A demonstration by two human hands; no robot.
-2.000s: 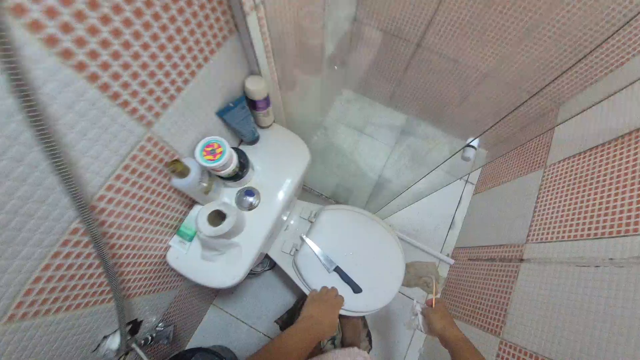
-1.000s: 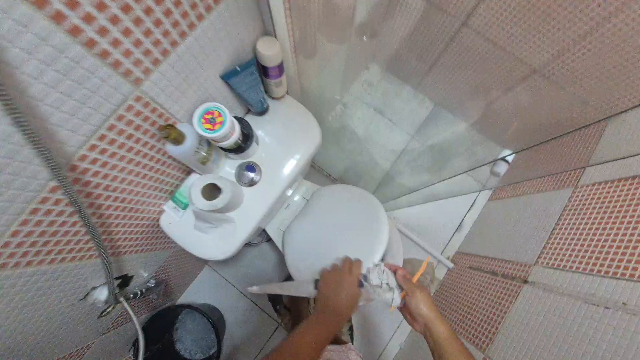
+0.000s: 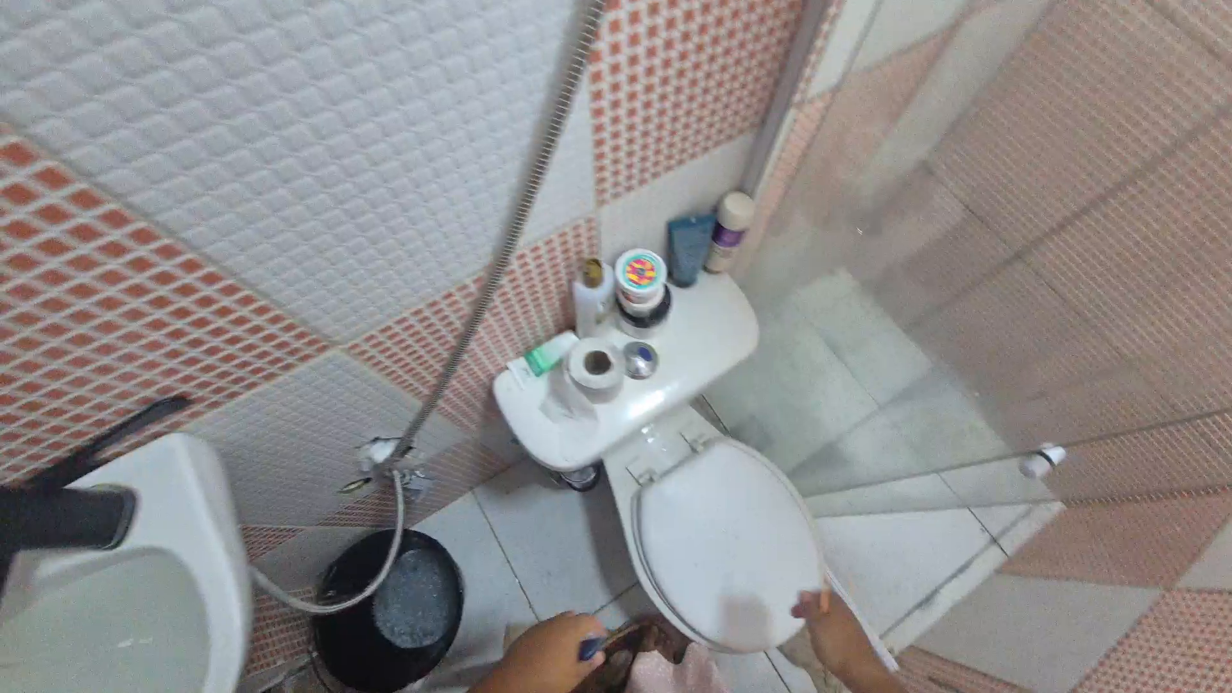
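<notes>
My left hand (image 3: pixel 553 654) is at the bottom edge, fingers curled around the dark handle of a knife (image 3: pixel 590 647); the blade is not visible from here. My right hand (image 3: pixel 839 637) is at the front right edge of the closed toilet lid (image 3: pixel 727 544), with a thin orange object (image 3: pixel 824 601) between its fingers. Behind the lid, the white cistern top (image 3: pixel 707 332) holds a toilet roll (image 3: pixel 596 369), a round push button (image 3: pixel 640 359), a stack of jars (image 3: pixel 641 279), a pump bottle (image 3: pixel 593 296), tubes and a purple-banded bottle (image 3: pixel 730 232).
A white washbasin (image 3: pixel 207 539) with a black tap (image 3: pixel 72 518) stands at lower left. Beside it are a black bucket (image 3: pixel 332 616) and a metal shower hose (image 3: pixel 500 250). A glass shower door with a white knob (image 3: pixel 1042 461) runs along the right.
The knife lay on the lid two seconds ago, then was in my left hand. My hands have moved apart since one second ago. The crumpled white material at my right hand no longer shows. The view has swung left.
</notes>
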